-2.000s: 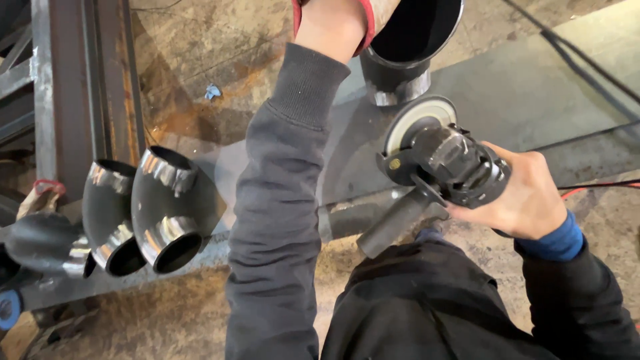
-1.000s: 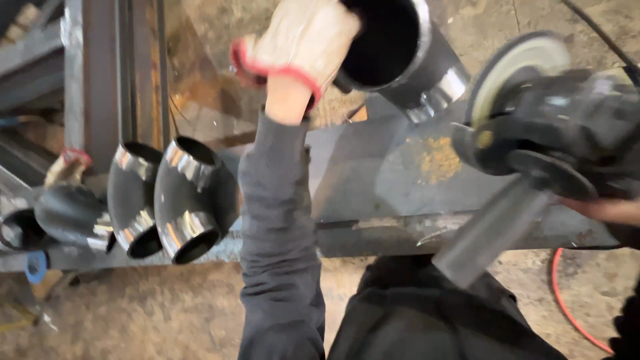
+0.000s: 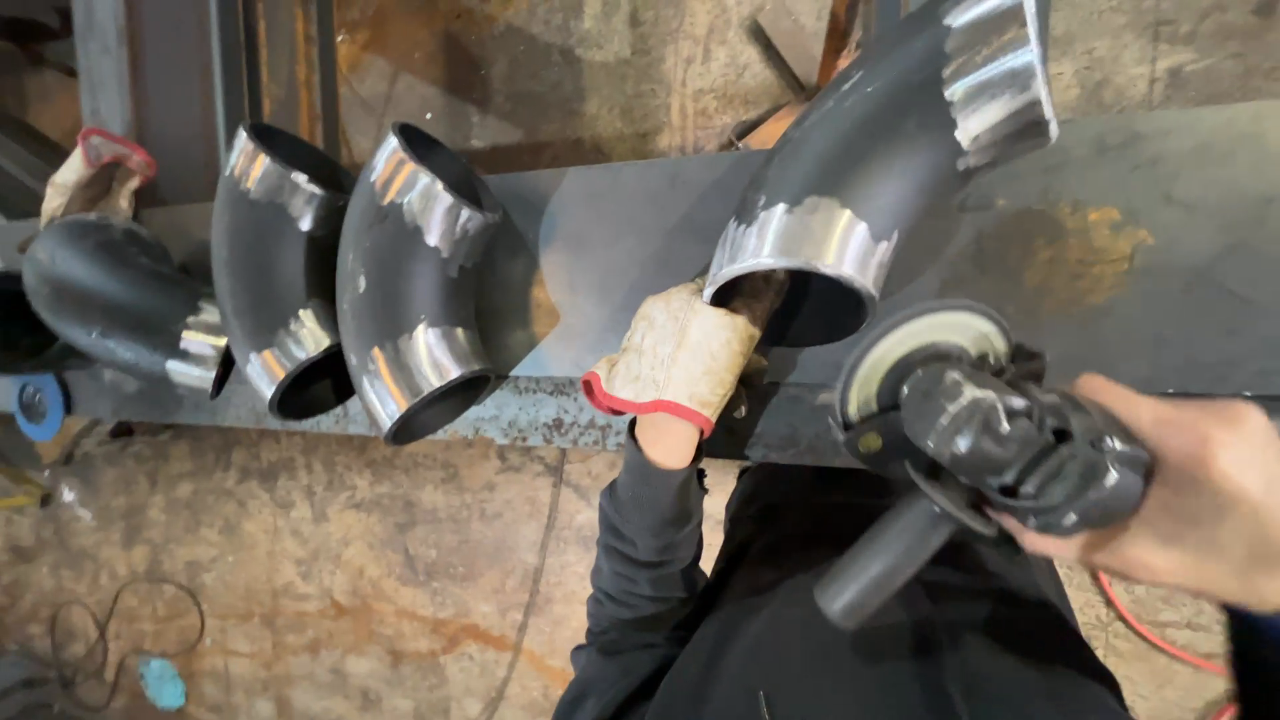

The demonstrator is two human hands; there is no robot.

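Note:
My left hand (image 3: 685,350), in a pale work glove with red trim, grips the near rim of a black steel pipe elbow (image 3: 850,150), its fingers inside the opening. Both ends of this elbow have bright ground bands. Bare, my right hand (image 3: 1180,490) holds an angle grinder (image 3: 1020,440) by its body. The grinder's pale disc sits just below and right of the elbow's near opening, and its side handle points down to the left. Whether the disc spins cannot be told.
Two upright elbows (image 3: 285,270) (image 3: 415,280) stand side by side on the steel beam (image 3: 620,250). Left of them lie another elbow (image 3: 120,290), a glove (image 3: 95,175) and a blue disc (image 3: 41,407). A red hose (image 3: 1150,635) and a thin cable (image 3: 125,590) lie on the floor.
My left hand has moved from the far side of the held elbow to its near opening. The elbow now lies turned, with both ends showing. The grinder stays in my right hand.

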